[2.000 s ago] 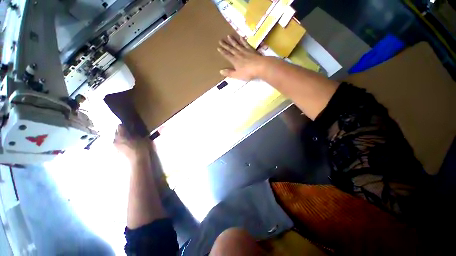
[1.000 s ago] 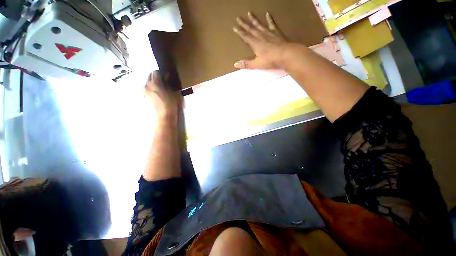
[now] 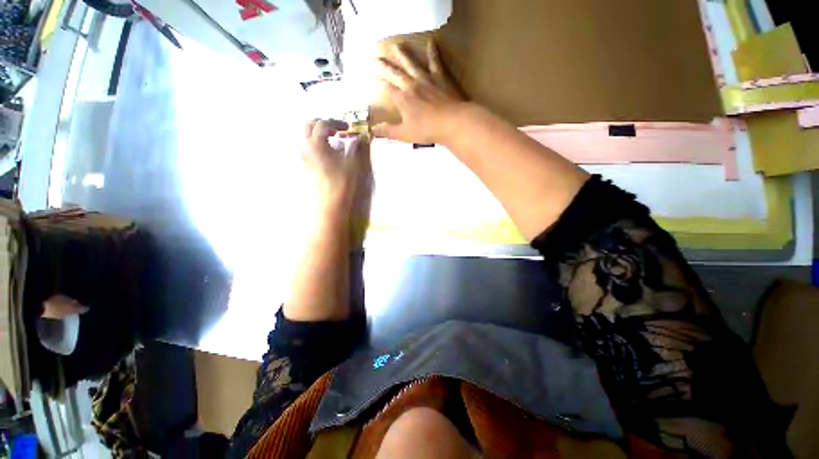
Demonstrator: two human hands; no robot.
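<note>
The brown cut panel (image 3: 575, 63) lies flat on the white, pink and yellow sewing template (image 3: 647, 193). My right hand (image 3: 422, 103) rests palm down, fingers apart, at the panel's left end. My left hand (image 3: 330, 161) is at the template's left edge, its fingertips bent beside a small yellow and metallic-looking piece (image 3: 357, 124). Glare hides whether the fingers grip it. The white machine head (image 3: 269, 27) with a red mark is just above my hands, cut off by the top edge.
A thick dark brown panel stack (image 3: 85, 287) with a white-pink roll stands at the left. Yellow tabs (image 3: 786, 134) stick out at the template's right end. Strong glare covers the machine table (image 3: 260, 170) left of my hands. Brown sheets show low at the right edge and lower left.
My right hand has moved left across the panel, close to my left hand. The dark folded piece at the panel's left end no longer shows. The view has shifted left and down.
</note>
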